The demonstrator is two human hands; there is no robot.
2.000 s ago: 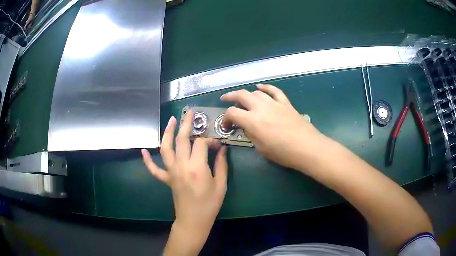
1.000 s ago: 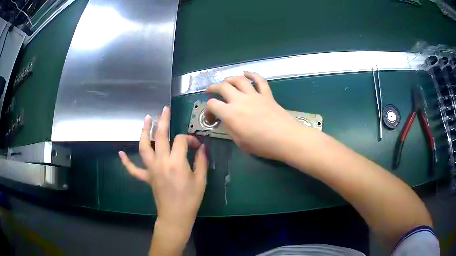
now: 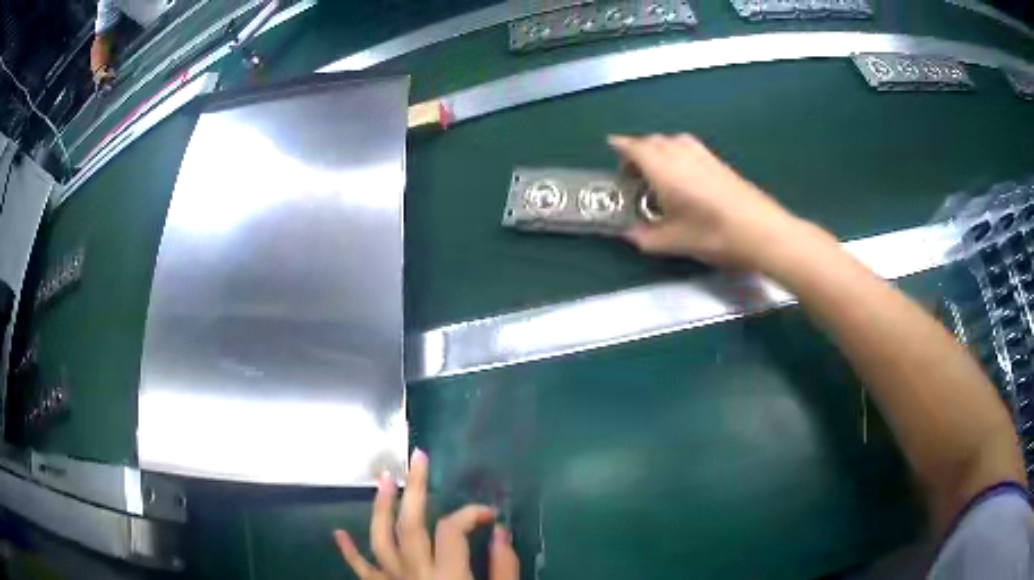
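A grey metal fixture (image 3: 567,202) lies on the green surface beyond the near rail. Round silvery parts show in its nests. My right hand (image 3: 697,198) is closed around its right end, thumb on the near side and fingers on the far side, hiding that end. My left hand (image 3: 431,538) is at the bottom, cut off by the picture's edge. Its fingers are apart and hold nothing visible, and two fingertips are at the near right corner of the large shiny steel plate (image 3: 278,283).
More fixtures lie beyond, at the top (image 3: 601,23), top right (image 3: 913,73) and far left. Rails (image 3: 590,323) cross the surface. An orange-yellow block (image 3: 426,114) is by the plate. A clear blister tray (image 3: 1003,272) is at right. Another person's hand (image 3: 102,59) shows top left.
The view has shifted forward. My right hand has gone from over the fixture's nests to its right end, and the fixture now lies beyond the near rail. My left hand sits lower in the picture.
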